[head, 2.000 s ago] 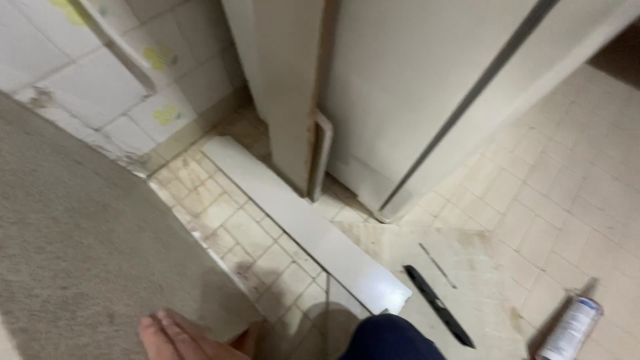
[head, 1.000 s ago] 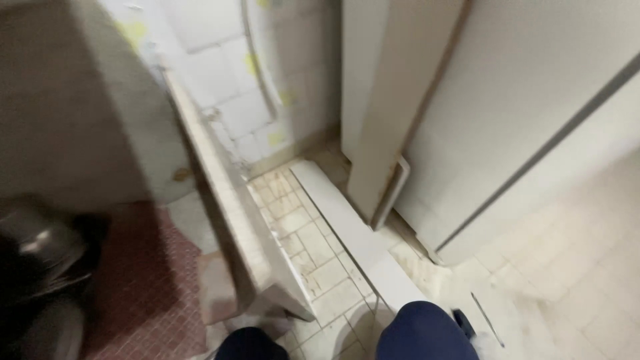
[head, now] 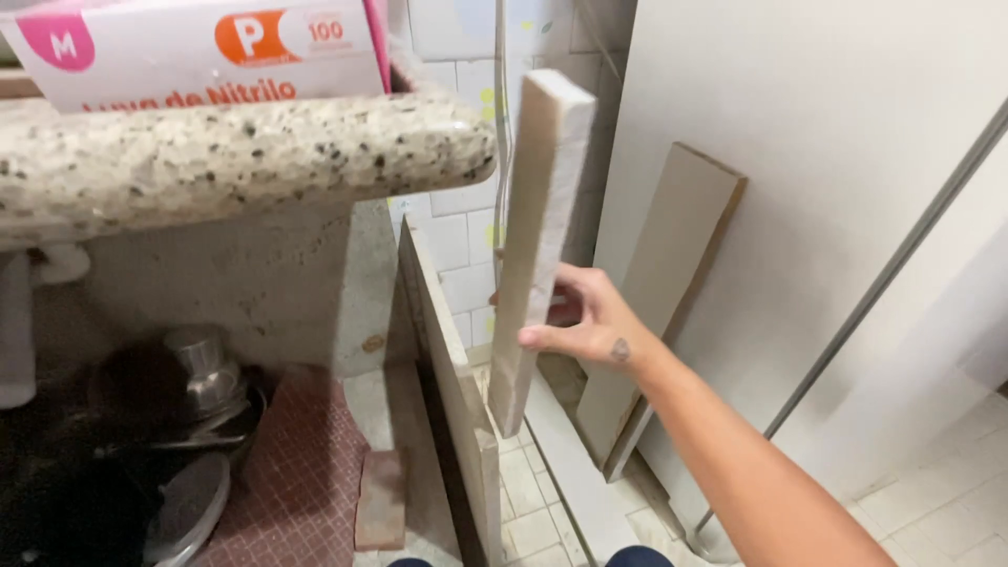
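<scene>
My right hand (head: 591, 319) grips a narrow white board (head: 539, 236) with a rough edge, thumb on the near side and fingers behind. The board stands nearly upright, a little right of the rounded end of a speckled granite countertop (head: 252, 161). Below it a long white strip (head: 571, 465) lies on the tiled floor. Another narrow board (head: 669, 291) leans against a white panel (head: 795, 213) behind my right wrist. A larger thin panel (head: 453, 354) stands on edge under the counter's end. My left hand is out of view.
A nitrile glove box (head: 197, 51) sits on the counter. Beneath are metal pots (head: 209, 378), a clear lid (head: 189, 504), reddish tiled flooring (head: 291, 472) and a brick-like block (head: 380, 500). A cable (head: 501, 118) runs down the tiled wall. My knees show at the bottom edge.
My right hand has come into view holding the narrow white board. The hand low on the left two seconds ago has gone from view. The view has shifted, showing the countertop and glove box.
</scene>
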